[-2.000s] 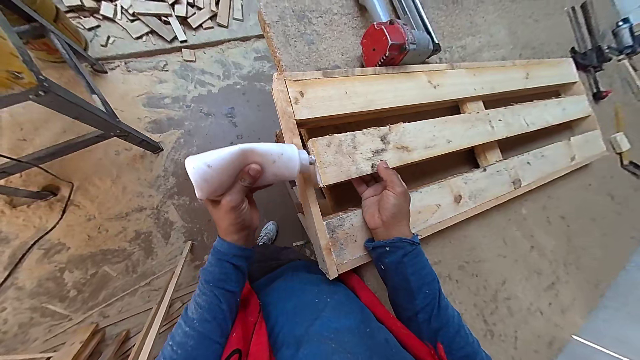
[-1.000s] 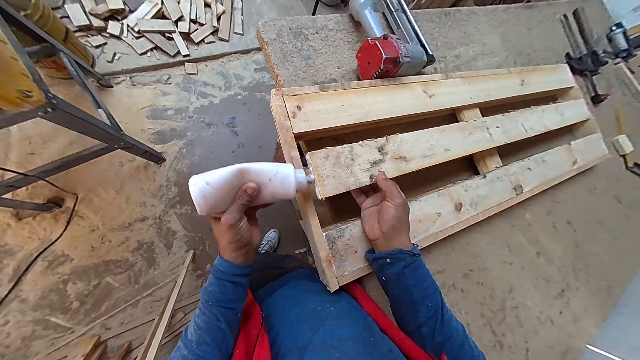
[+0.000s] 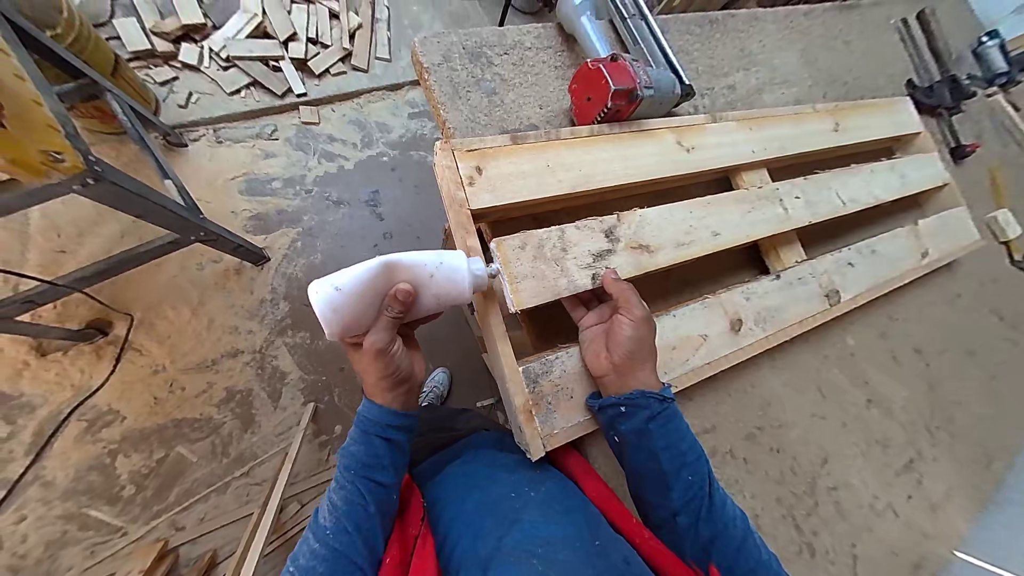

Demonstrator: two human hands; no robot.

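My left hand (image 3: 390, 340) grips a white plastic squeeze bottle (image 3: 400, 290), which lies nearly level with its nozzle pointing right. The nozzle tip is at the left end of the middle wooden slat (image 3: 688, 230), where a whitish line runs along the end grain. My right hand (image 3: 616, 332) holds the lower edge of that slat near the same end, palm up, some fingers hidden beneath it. This slat lies between two others across a pale wooden frame (image 3: 500, 368), its left end apart from the frame's end piece.
A red and grey nail gun (image 3: 612, 88) rests on the board worktop (image 3: 504, 76) beyond the frame. Clamps (image 3: 940, 96) are at the right. A metal-legged stand (image 3: 144, 200) is at left, a cable (image 3: 112, 372) beside it. Wood offcuts (image 3: 256, 50) lie on the floor.
Between the earlier frames and now, the bottle's nozzle has shifted slightly along the slat's end. My right hand keeps its hold on the slat.
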